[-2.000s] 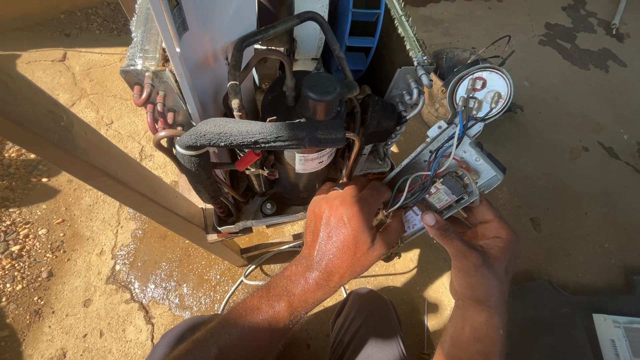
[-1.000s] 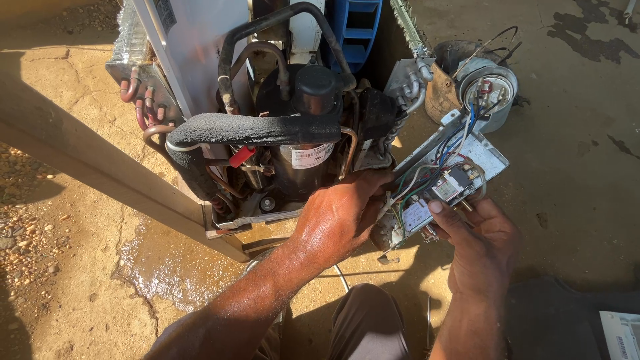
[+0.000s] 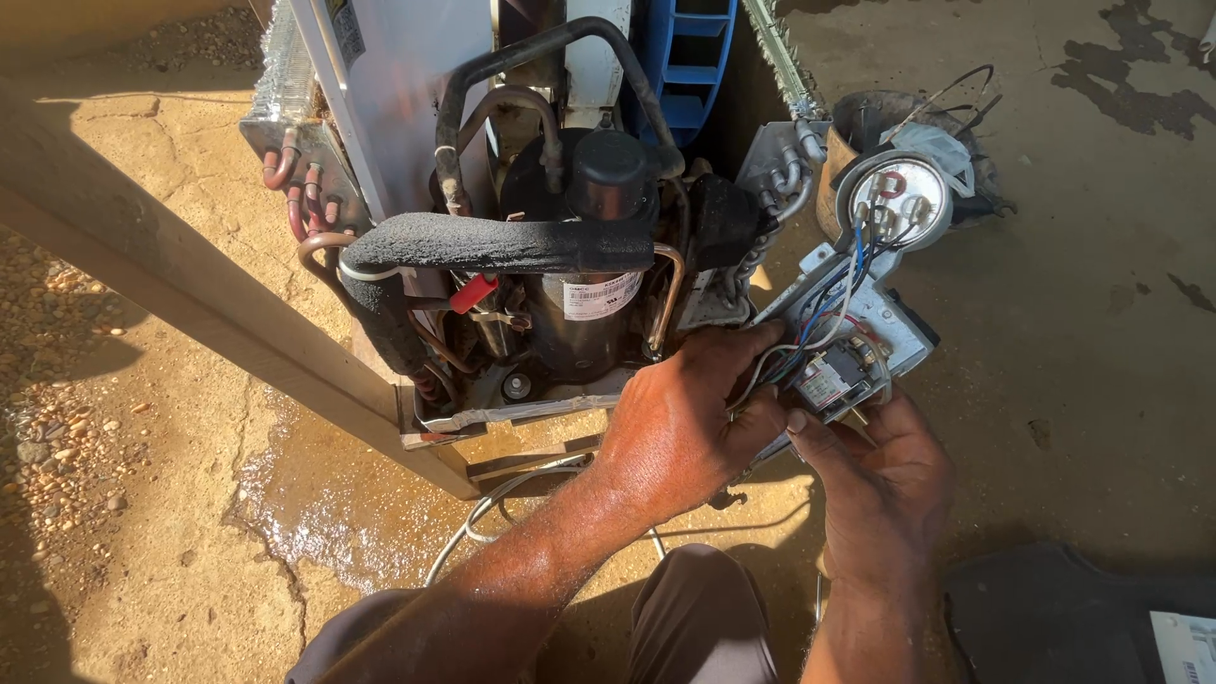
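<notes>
A metal control box [image 3: 879, 313] with its wiring exposed is held between my hands, to the right of an air conditioner's black compressor [image 3: 579, 328]. My left hand [image 3: 689, 413] grips its left side by the wires [image 3: 807, 328], fingertips partly hidden. My right hand [image 3: 879, 465] holds the lower right edge, thumb below a black switch or thermostat part [image 3: 831, 380]. A round capacitor [image 3: 898, 199] with wires on its terminals sits at the box's top end. Black foam-covered tubing [image 3: 503, 242] crosses in front of the compressor.
Copper bends [image 3: 313, 195] and a finned coil [image 3: 285, 76] stand on the left of the unit, a blue fan wheel [image 3: 693, 57] behind. A metal beam [image 3: 209, 275] slants at left. A bucket [image 3: 845, 133] stands behind the capacitor; a pale cable [image 3: 484, 508] lies below.
The control box has tilted in my hands, and its capacitor end now stands in front of the bucket. Both hands keep their hold on it.
</notes>
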